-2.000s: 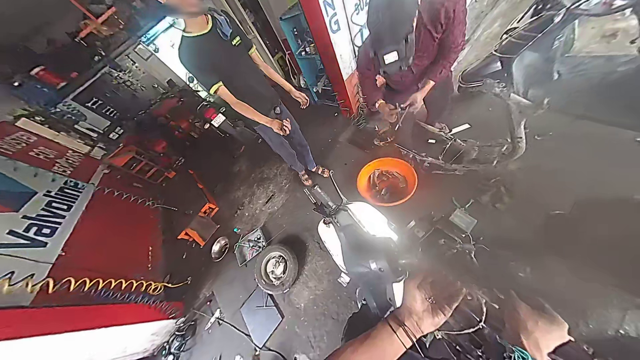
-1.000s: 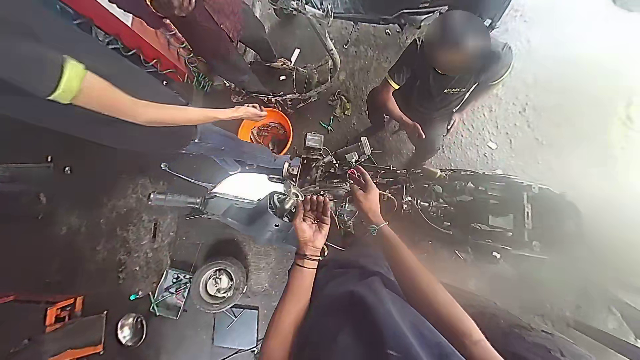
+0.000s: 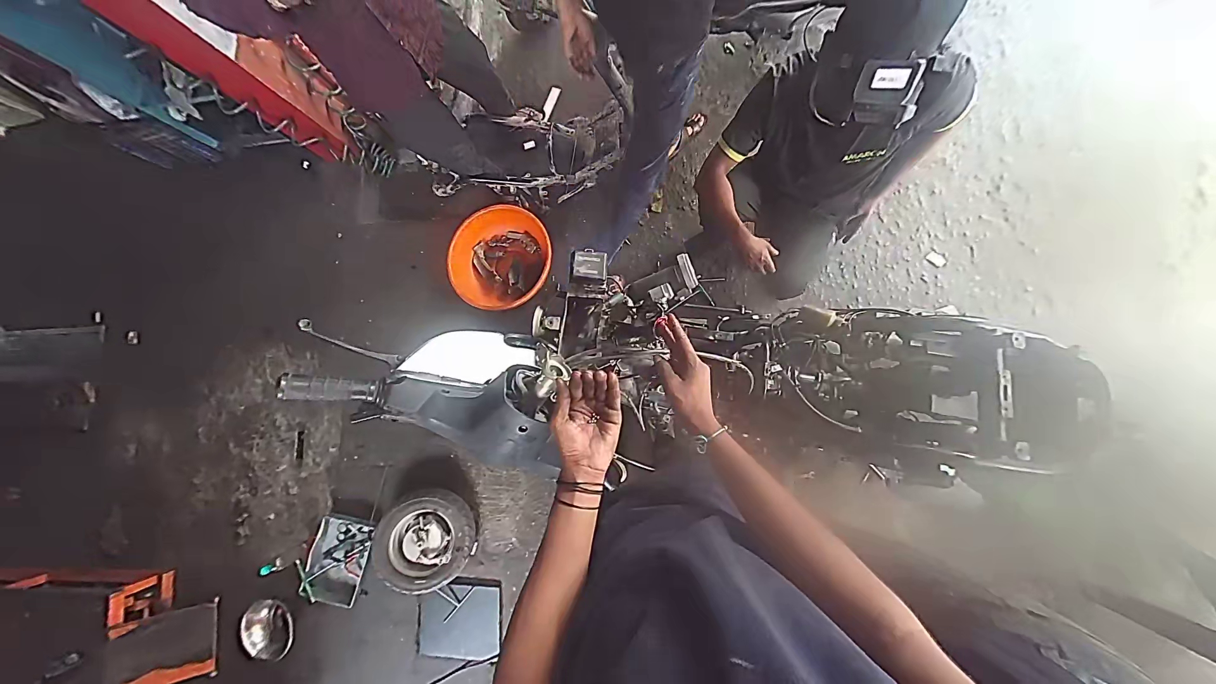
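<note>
My left hand [image 3: 587,426] is palm up with small metal pieces, perhaps screws, lying in it, fingers slightly curled beside the steering head of a partly stripped scooter [image 3: 912,380]. My right hand [image 3: 686,375] reaches over the scooter's exposed wiring, its fingertips at a small red thing [image 3: 661,326]; whether they grip it is unclear. Left of my hands is the scooter's front cowl [image 3: 456,399] with its handlebar grip [image 3: 328,389]. A black battery-like box [image 3: 589,269] and a grey metal part [image 3: 670,280] are just beyond the hands.
An orange basin [image 3: 458,261] holding dark parts stands beyond the cowl. A person in a dark shirt [image 3: 855,142] crouches across the scooter; others stand nearby. At lower left lie a wheel [image 3: 425,541], a tool tray [image 3: 332,594], a metal bowl [image 3: 266,630] and a flat panel [image 3: 461,622].
The view has swung strongly since two seconds ago. The arm that stretched across at left one second ago is no longer there. My hands keep about the same places over the scooter.
</note>
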